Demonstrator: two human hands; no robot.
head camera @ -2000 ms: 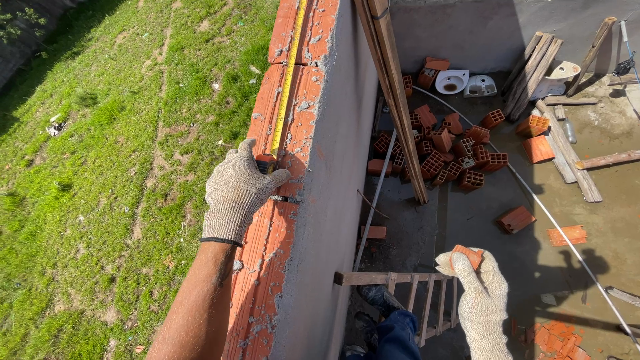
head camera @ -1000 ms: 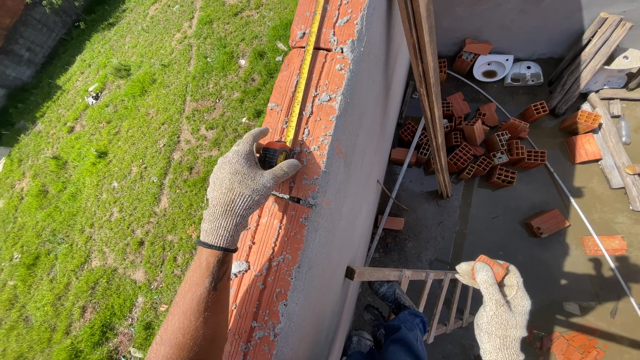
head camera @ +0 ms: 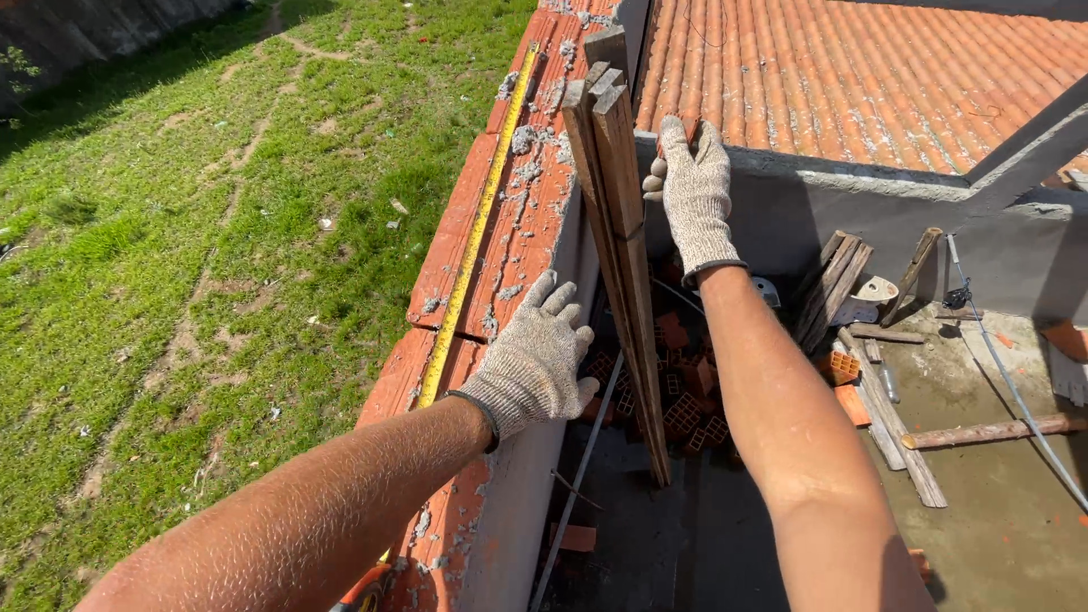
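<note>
My left hand (head camera: 537,353), in a knitted work glove, rests with fingers apart on the inner edge of the brick wall top (head camera: 442,255), holding nothing. Along the wall top runs the extended yellow blade of a tape measure (head camera: 476,246); its orange and black case (head camera: 367,591) lies at the bottom edge, partly hidden by my left forearm. My right hand (head camera: 695,183), also gloved, is raised beyond the upright wooden boards (head camera: 616,195) and grips a small brick piece (head camera: 687,126) between thumb and fingers.
Grass (head camera: 212,255) lies below on the left. Down on the right are hollow bricks (head camera: 684,412), loose planks (head camera: 901,425), a thin pole (head camera: 1011,365) and a wooden log (head camera: 990,432) on a wet floor. A tiled roof (head camera: 816,76) stands beyond the grey wall.
My left hand has let go of the tape measure case and moved to the wall's inner edge. My right hand has moved up and forward with the brick piece. The view has tilted up.
</note>
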